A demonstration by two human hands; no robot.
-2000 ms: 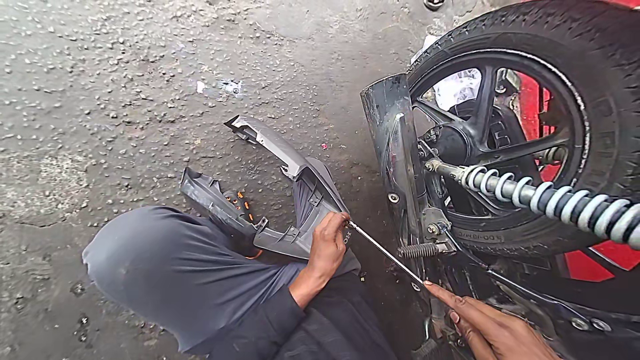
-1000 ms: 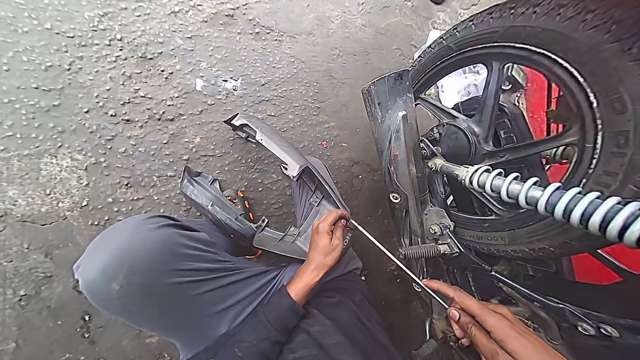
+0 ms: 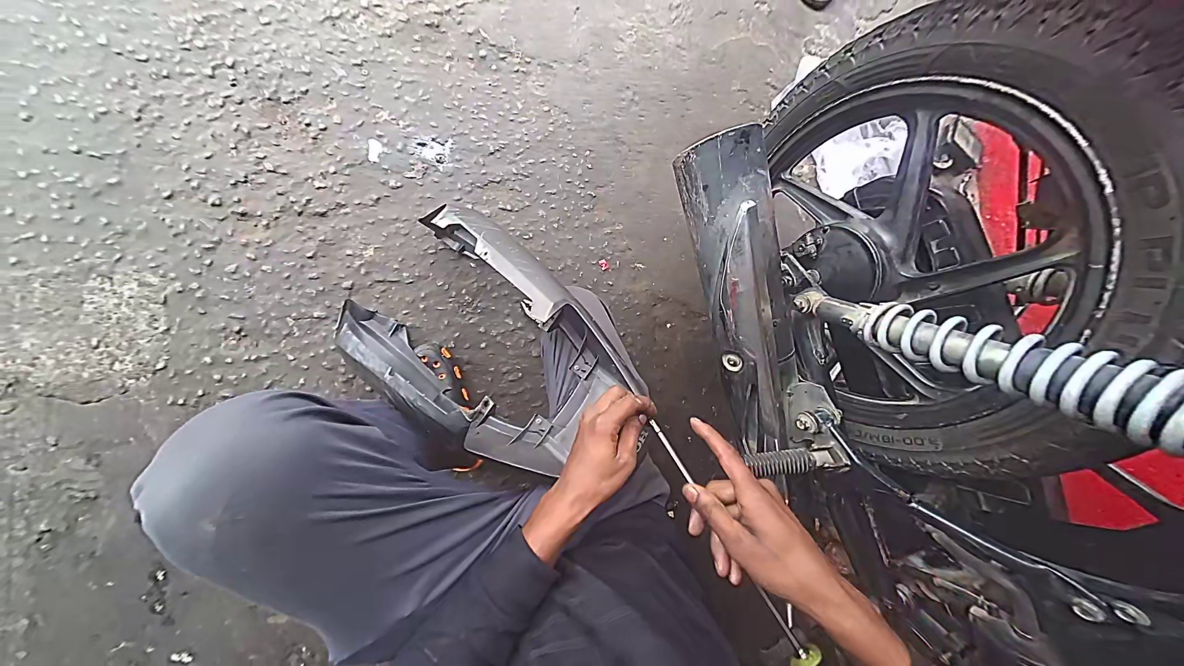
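My left hand [image 3: 606, 444] pinches the upper end of a thin metal shaft [image 3: 673, 453], beside a grey plastic motorcycle body panel [image 3: 518, 268]. The forked panel lies over my lap and leg, with one arm reaching up and the other to the left. Lower right of it, my right hand [image 3: 763, 532] has its thumb on the same shaft, index finger stretched out. The shaft runs on beneath this hand to a yellow-green end [image 3: 807, 657] at the bottom edge, perhaps a handle. The very tip is hidden by my left fingers.
On the right stand a motorcycle's rear wheel [image 3: 1101, 222], a shock absorber with a pale coil spring [image 3: 1027, 365] and a worn dark mudguard [image 3: 740, 250]. A small coil spring [image 3: 782, 462] is close to my right hand. Rough wet concrete [image 3: 277, 185] lies to the left.
My right hand has moved up and left along the shaft, nearer my left hand, and its index finger now points away from the shaft. My left hand stays about where it was.
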